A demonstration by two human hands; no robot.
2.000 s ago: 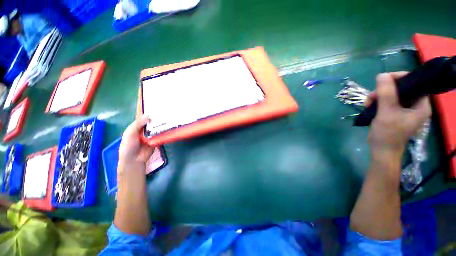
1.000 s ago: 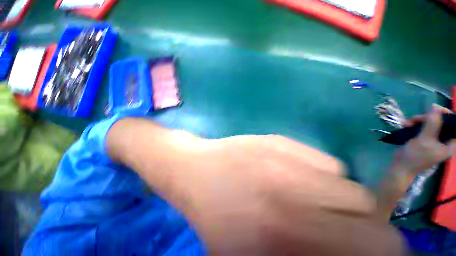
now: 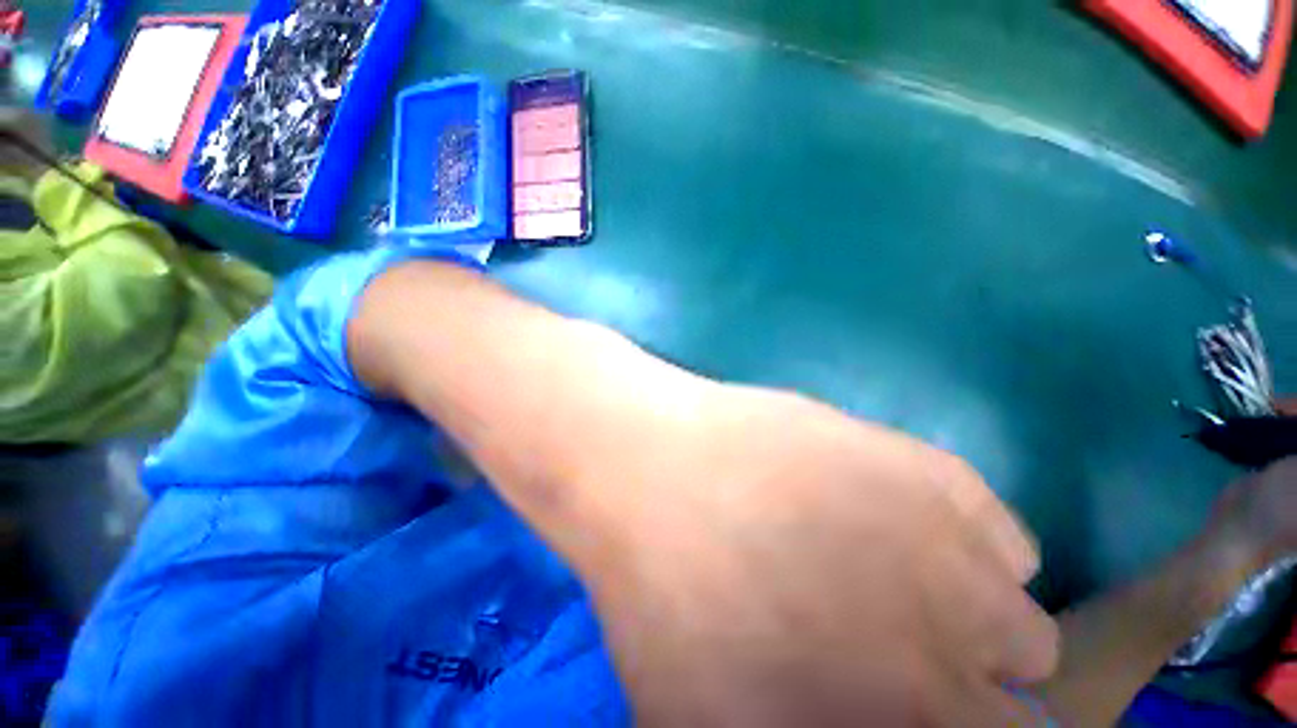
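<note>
My left hand (image 3: 839,569) is large and blurred in the lower middle, close to the camera, its back towards me. Its fingertips point right and are hidden, so I cannot tell what it holds. My right hand (image 3: 1260,515) is at the right edge, partly cut off and blurred. The dark tip of the electric screwdriver (image 3: 1240,438) shows just above it, and the rest is out of the picture. The tip lies beside a bundle of thin whitish wire leads (image 3: 1235,359).
A small blue tray of screws (image 3: 413,157) stands beside a phone (image 3: 549,164). A larger blue bin (image 3: 339,171) holds metal parts. Orange pads with white panels lie upper left and upper right (image 3: 1159,46). A person's yellow sleeve (image 3: 128,313) is at left. Clear plastic (image 3: 1230,619) lies lower right.
The view has swung right and down since the first frame. My left hand has left the panel on its orange pad and come across in front of me. My right hand now sits at the edge.
</note>
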